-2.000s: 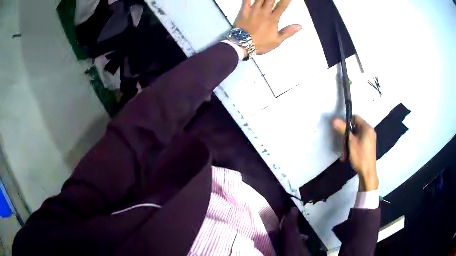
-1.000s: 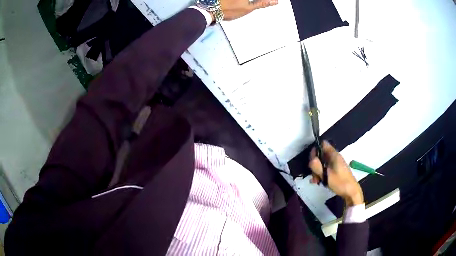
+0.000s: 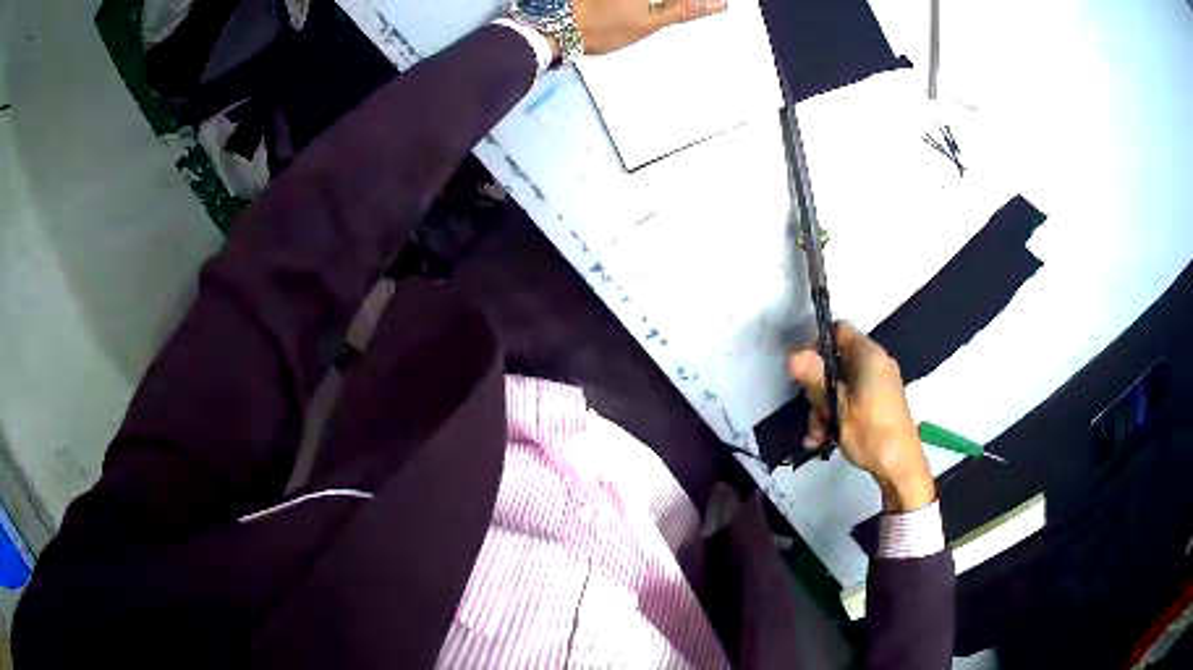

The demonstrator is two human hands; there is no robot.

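Observation:
My right hand [image 3: 861, 399] holds the black looped handles of the long dark shears [image 3: 807, 223]. The blades point up the picture and their tips reach the edge of the dark cloth [image 3: 837, 50] beside the white paper pattern [image 3: 674, 98]. My left hand [image 3: 635, 20] lies on the pattern at the top edge of the picture, partly cut off, palm down, with a watch at the wrist. Whether its fingers are spread is hard to see.
A dark offcut strip [image 3: 962, 288] lies under and beyond my right hand. A green-handled tool [image 3: 952, 441] and a pale strip [image 3: 1001, 537] are at the right. Thread bits [image 3: 945, 148] and a thin grey strip [image 3: 933, 46] lie further up. Scraps [image 3: 249, 79] fill a bin at upper left.
Since a second ago, my right hand and the shears have moved up the picture, the blades now along the cloth's edge. Earlier, my left hand shifted left and the pattern and cloth moved up-left in view.

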